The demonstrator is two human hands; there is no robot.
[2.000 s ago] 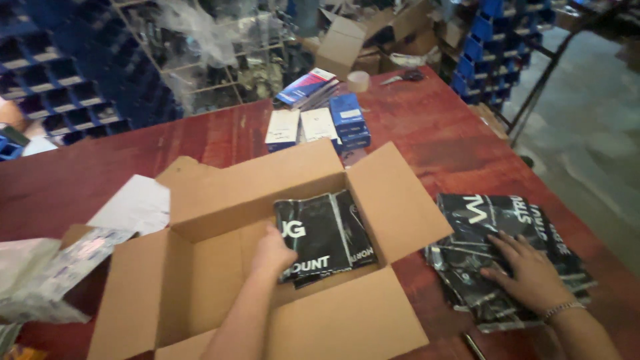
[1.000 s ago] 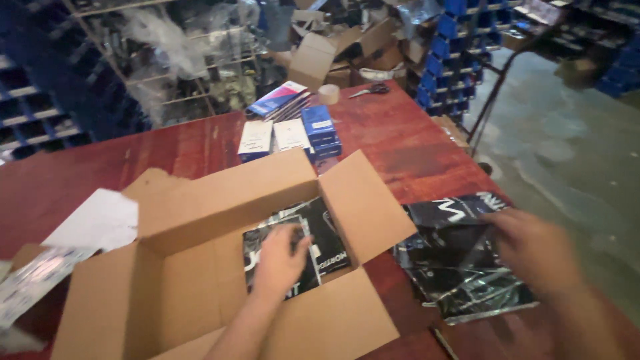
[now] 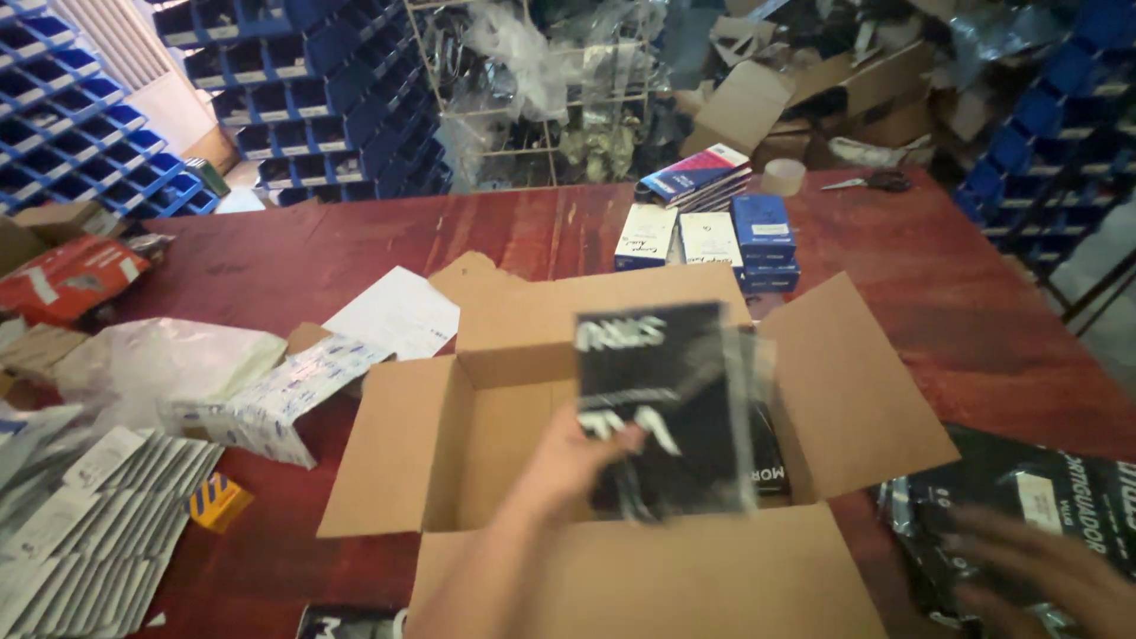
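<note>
My left hand (image 3: 581,457) grips a black plastic packet with white lettering (image 3: 661,373), held over an open cardboard box (image 3: 639,311). Inside the box, at its right end, part of another black packet (image 3: 768,453) shows. To the right of the box lies a pile of black lettered packets (image 3: 994,470) on the red table. My right hand (image 3: 1029,564), blurred, is over that pile with its fingers apart; no packet shows in its grasp.
Behind the box stand small blue and white cartons (image 3: 710,238) and stacked booklets (image 3: 697,177). A tape roll (image 3: 784,177) and scissors (image 3: 874,182) lie nearby. At left are grey packets (image 3: 98,524), a yellow box (image 3: 219,501) and plastic wrapping (image 3: 169,355).
My left hand was down in the box at a black packet; now it holds a packet above the box. My right hand, earlier at the pile's packets, remains there. The view has swung left.
</note>
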